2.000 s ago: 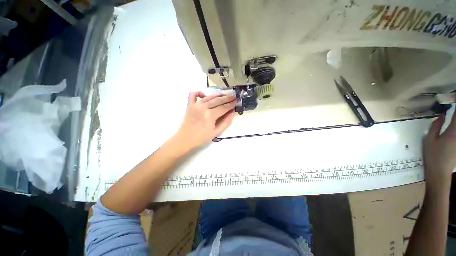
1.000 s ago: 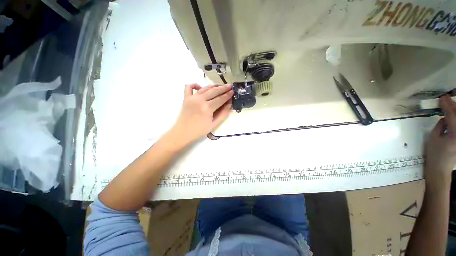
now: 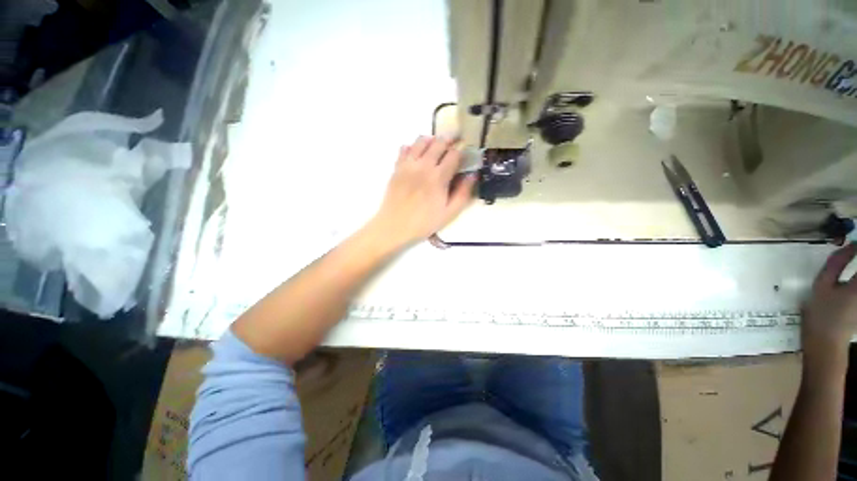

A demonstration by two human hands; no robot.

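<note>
The cream sewing machine (image 3: 620, 56) stands at the upper right. My left hand (image 3: 428, 188) is beside the dark presser foot cluster (image 3: 505, 174), on its left. A small bit of white fabric (image 3: 472, 160) shows between its fingertips and the foot; the rest is hidden or blends with the white bed. My right hand (image 3: 832, 301) is at the right edge of the picture, partly cut off, near the right end of the machine bed. Whether it holds anything cannot be told.
Black thread snips (image 3: 693, 202) lie on the bed under the arm. A crumpled white bundle (image 3: 80, 211) lies on the side table at left. A printed ruler (image 3: 601, 320) runs along the front of the white table (image 3: 310, 113). Cardboard (image 3: 724, 413) is below.
The view has shifted, so the machine sits further right in the picture. My left hand stays beside the presser foot. My right hand has come down a little from the machine's right end.
</note>
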